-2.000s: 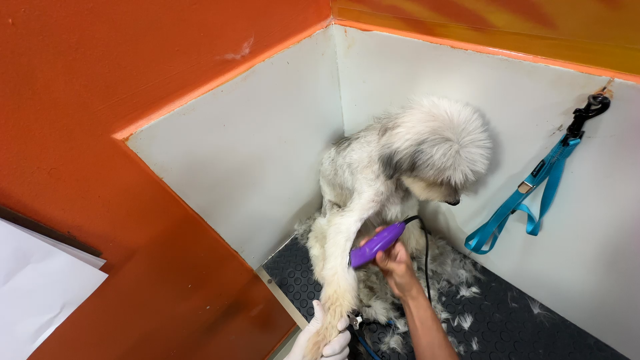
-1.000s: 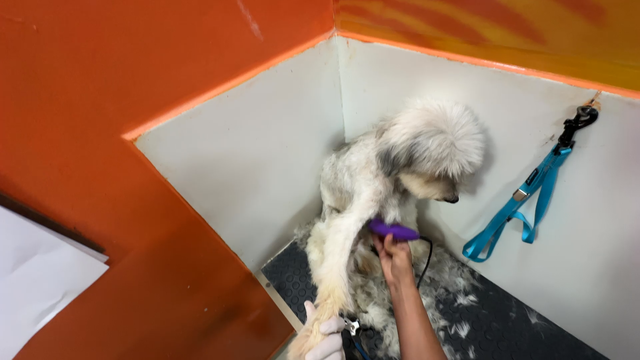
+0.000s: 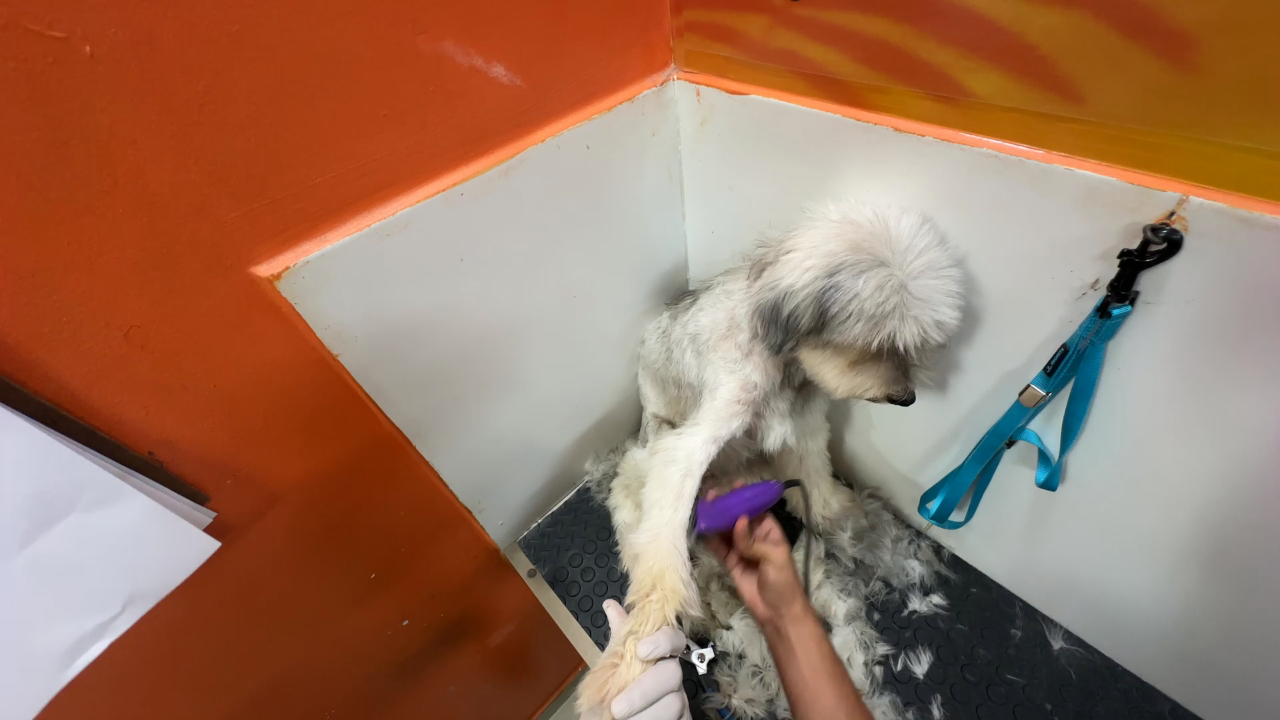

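A white and grey dog (image 3: 720, 350) sits in the corner on a black rubber-topped grooming table (image 3: 990, 640), its head turned down to the right. One of its front legs (image 3: 665, 500) is stretched toward me. My left hand (image 3: 650, 675), in a white glove, is closed around that leg near the paw. My right hand (image 3: 762, 570), bare, holds a purple corded hair clipper (image 3: 740, 507) against the inner side of the same leg; the clipper's blade end is hidden behind the fur. A black cord runs down from the clipper.
Cut fur (image 3: 840, 610) lies in clumps around the dog. A small metal fitting (image 3: 700, 657) is beside my left hand. A blue leash (image 3: 1060, 400) hangs by a black clip on the white wall panel (image 3: 500, 300) at right. White paper sheets (image 3: 90, 560) are at the left.
The clipper in my right hand has moved along the inner side of the leg, most recently down toward the paw. My left hand keeps hold of the leg.
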